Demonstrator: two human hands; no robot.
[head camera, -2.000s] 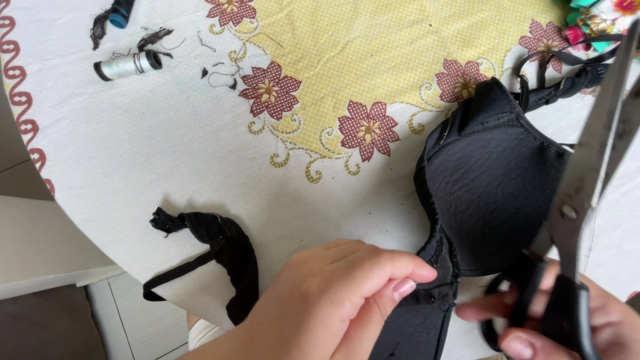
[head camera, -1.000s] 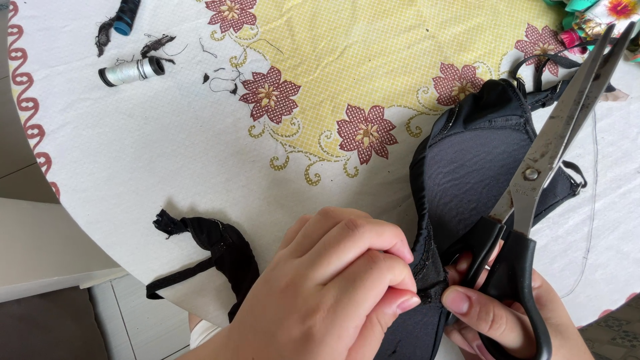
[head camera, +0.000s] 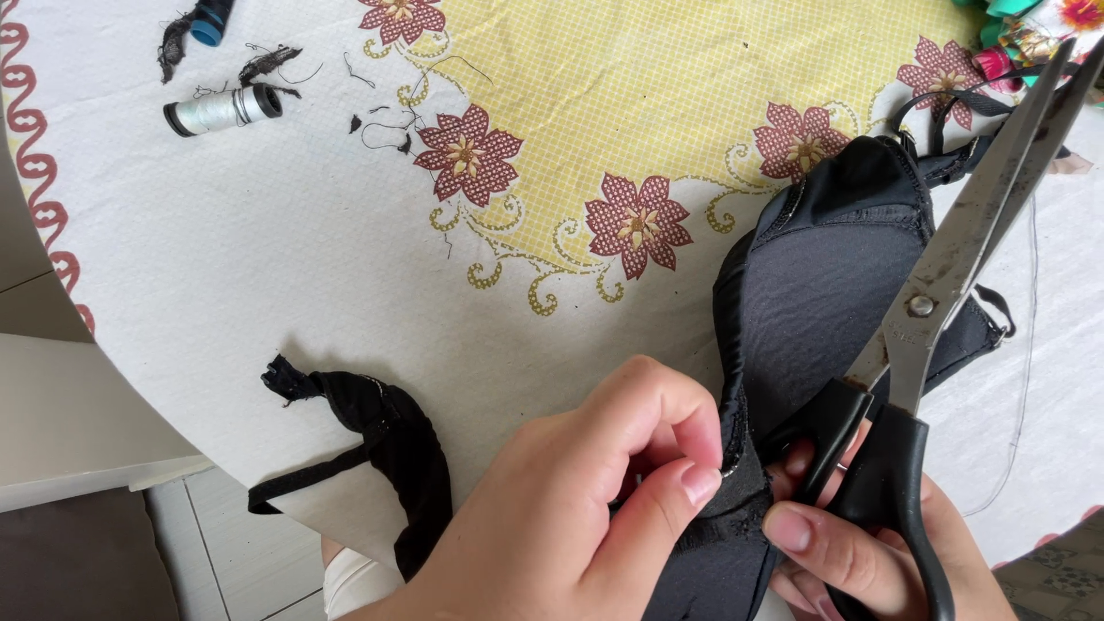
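A black padded bra (head camera: 819, 293) lies over the right part of the table, its centre between my hands. My left hand (head camera: 604, 492) pinches thumb and forefinger together at the cup's inner edge; whether thread or fabric is between the tips is too small to tell. Black-handled scissors (head camera: 921, 306) sit in my right hand (head camera: 862, 535), blades pointing up and slightly parted, while its thumb and fingers also hold the bra's centre. The bra's black band and strap (head camera: 405, 457) hang over the table edge left of my left hand.
A spool of white thread (head camera: 226, 109) and a dark spool with a blue end (head camera: 208, 28) lie upper left among black scraps (head camera: 269, 65) and loose threads. A flowered cloth covers the round table (head camera: 216, 276). Colourful items (head camera: 1048, 34) stand at the upper right. A long thread curves at the right.
The scissors have swung from the far right to lie across the cup, and my right hand has closed in on the bra's centre. My left fingertips have drawn together beside the cup's edge.
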